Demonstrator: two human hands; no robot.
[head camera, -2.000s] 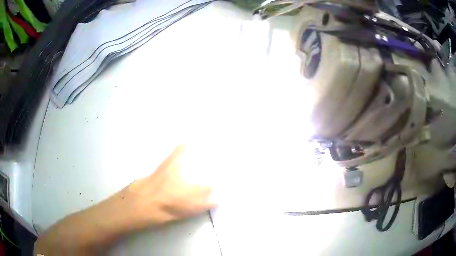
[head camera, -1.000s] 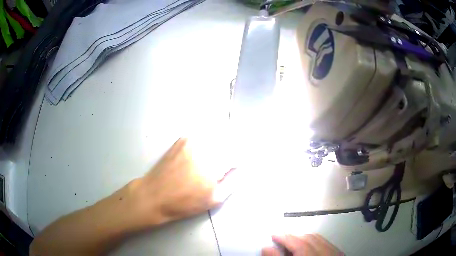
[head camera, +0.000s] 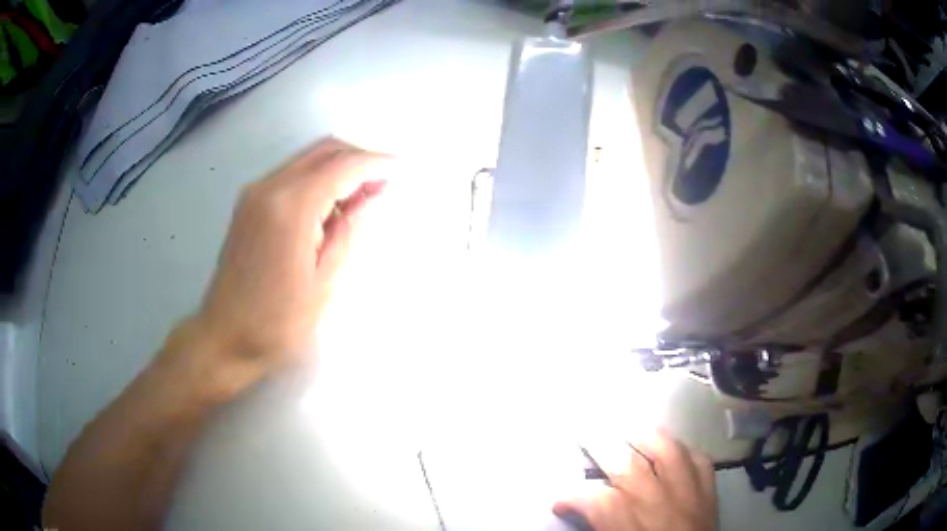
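Note:
My left hand (head camera: 272, 254) is at left centre over the white table, fingers bent, thumb and fingertips near each other at the edge of the lamp glare. Whether it holds anything is lost in the glare. My right hand (head camera: 656, 490) is low, right of centre, palm down with fingers pointing left. A thin dark line (head camera: 597, 462) shows by its fingertips; I cannot tell what it is or whether it is held. The cream sewing machine head (head camera: 748, 197) fills the upper right. Its presser foot area (head camera: 665, 358) is partly washed out. Any fabric under the lamp is hidden by glare.
Stacked pale grey panels (head camera: 197, 88) lie at the upper left, beside a dark fabric pile (head camera: 26, 197). A pale rounded bar (head camera: 545, 145) stands left of the head. Black scissors (head camera: 791, 462) and a dark phone (head camera: 891, 472) lie at the lower right.
My left hand has moved up and left, off the lower centre. My right hand has come further into view at the bottom. The camera view has shifted slightly.

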